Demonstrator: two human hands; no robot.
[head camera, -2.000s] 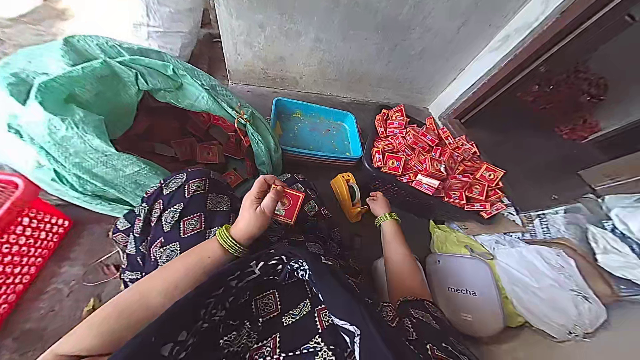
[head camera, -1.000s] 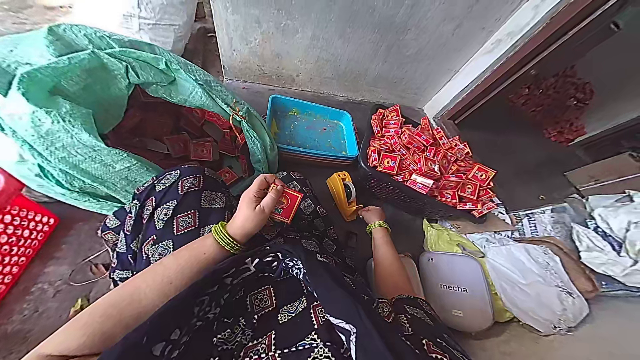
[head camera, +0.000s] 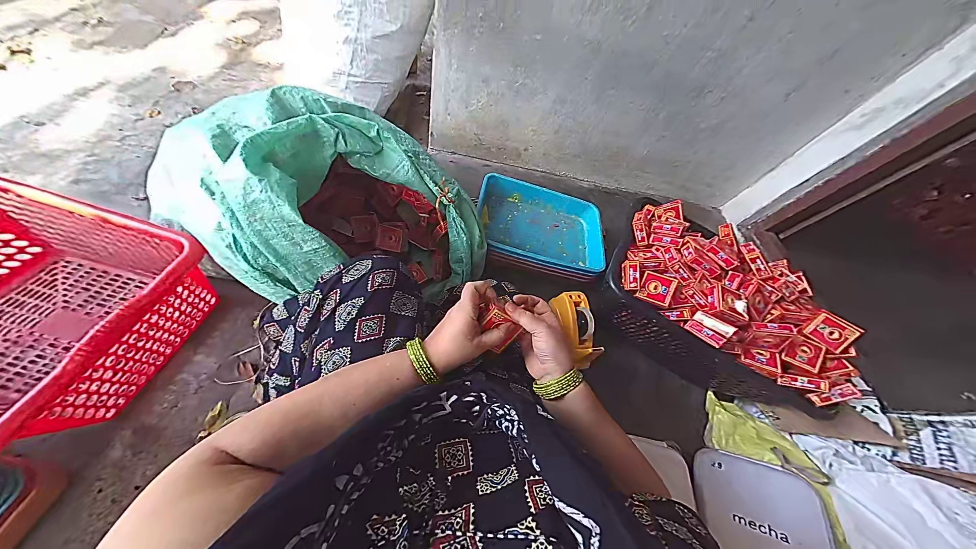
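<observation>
Above my lap, my left hand (head camera: 467, 329) grips a small red printed box (head camera: 499, 326) from its left side. My right hand (head camera: 540, 332) meets it from the right, fingertips at the box's top edge; whether they pinch the box or something thin on it, I cannot tell. Just right of my right hand stands a yellow tape dispenser (head camera: 573, 328). A green woven sack (head camera: 252, 183), open at the top, holds many red boxes (head camera: 391, 237). On the right, similar red boxes (head camera: 720, 278) are heaped over a black plastic basket (head camera: 656, 324).
Blue trays (head camera: 541, 221) are stacked between sack and basket, by the grey wall (head camera: 572, 91). A red perforated basket (head camera: 145, 343) is at the left. Plastic bags (head camera: 877, 488) and a pale flat case (head camera: 762, 503) bearing writing lie at lower right.
My right hand has left the tape dispenser and come over to the red box in my left hand. The view has swung left, showing more of the red basket.
</observation>
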